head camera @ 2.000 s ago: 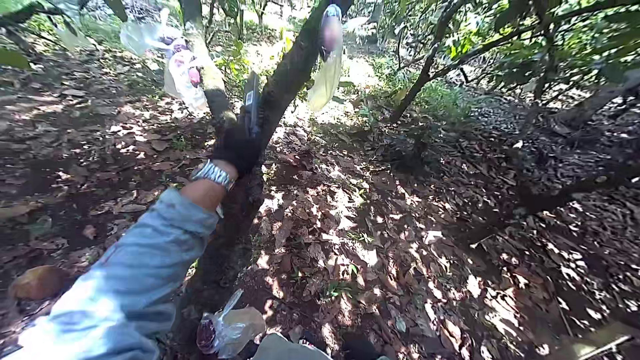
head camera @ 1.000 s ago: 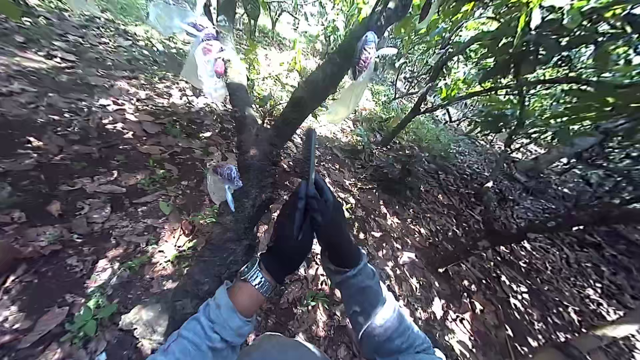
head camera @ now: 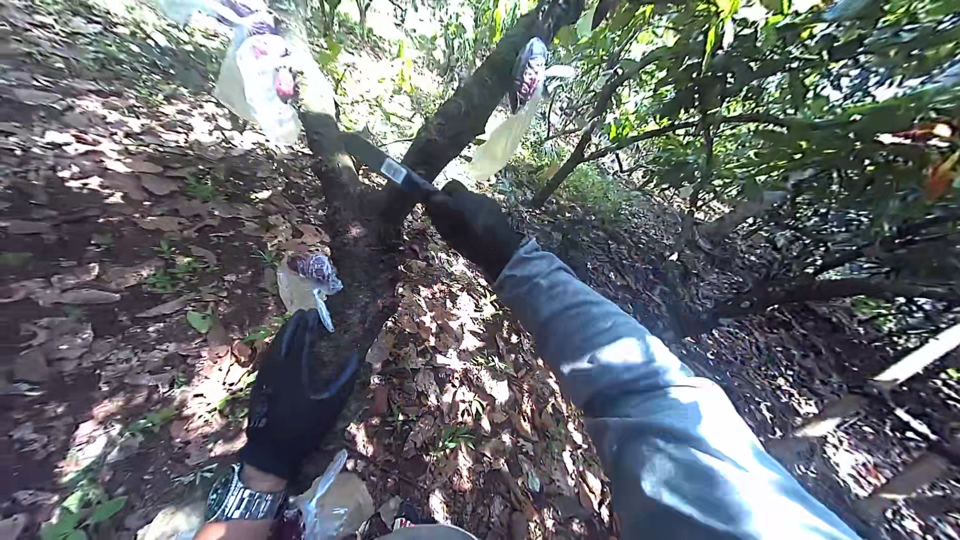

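My right hand (head camera: 472,221), in a black glove, grips the handle of a machete-like blade (head camera: 379,161) that bears a label. The blade lies across the fork of a tree trunk (head camera: 360,240). My left hand (head camera: 300,390), gloved and with a metal watch on the wrist, is spread against the lower trunk, holding nothing. Just above its fingertips a plastic-bagged cocoa pod (head camera: 313,271) hangs on the trunk. Other bagged pods hang from the upper left stem (head camera: 266,71) and the right limb (head camera: 531,71). One more bagged pod (head camera: 330,506) shows at the bottom beside my left wrist.
Dry leaf litter (head camera: 465,375) covers the ground around the trunk. Leafy branches (head camera: 675,112) fill the upper right. A dark low branch (head camera: 825,292) reaches in from the right, and pale sticks (head camera: 915,356) lie at the right edge.
My hands were together in front of the trunk around the upright blade; they are now apart. The right has gone up to the fork with the blade, the left down and left to the trunk.
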